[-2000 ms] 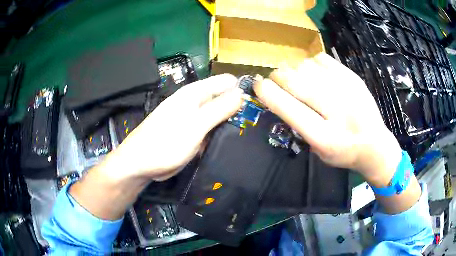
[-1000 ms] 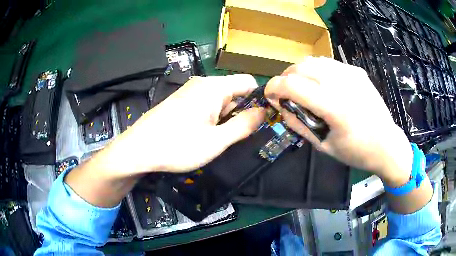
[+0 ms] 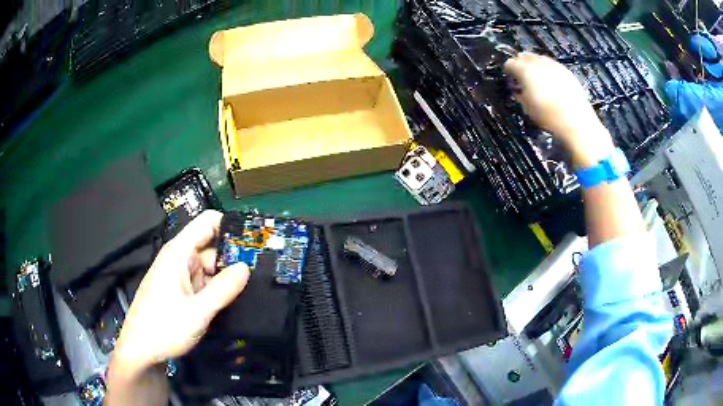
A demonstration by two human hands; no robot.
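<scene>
My left hand (image 3: 178,289) holds an open phone body (image 3: 262,305) by its left edge, with the blue and orange circuitry at the far end. The phone body is over the left part of the black parts tray (image 3: 432,277). My right hand (image 3: 547,95) is at the top of the stacked black trays (image 3: 571,59); its fingertips are over them, and whether they hold anything is unclear. A loose dark bar (image 3: 369,258) lies in the middle compartment of the parts tray. Ribbed rows of small black parts (image 3: 323,317) show beside the phone body.
An open, empty cardboard box (image 3: 317,162) stands behind the parts tray. A three-lens camera piece with yellow (image 3: 426,174) lies right of it. Black foam sheets (image 3: 107,214) and other phones (image 3: 38,325) are at left. White machine (image 3: 507,361) at lower right. Another person's blue sleeve (image 3: 698,99) shows upper right.
My right hand has left the phone body and moved up and right to the stacked trays. My left hand still holds the phone body, now more upright in view. The camera view has shifted right.
</scene>
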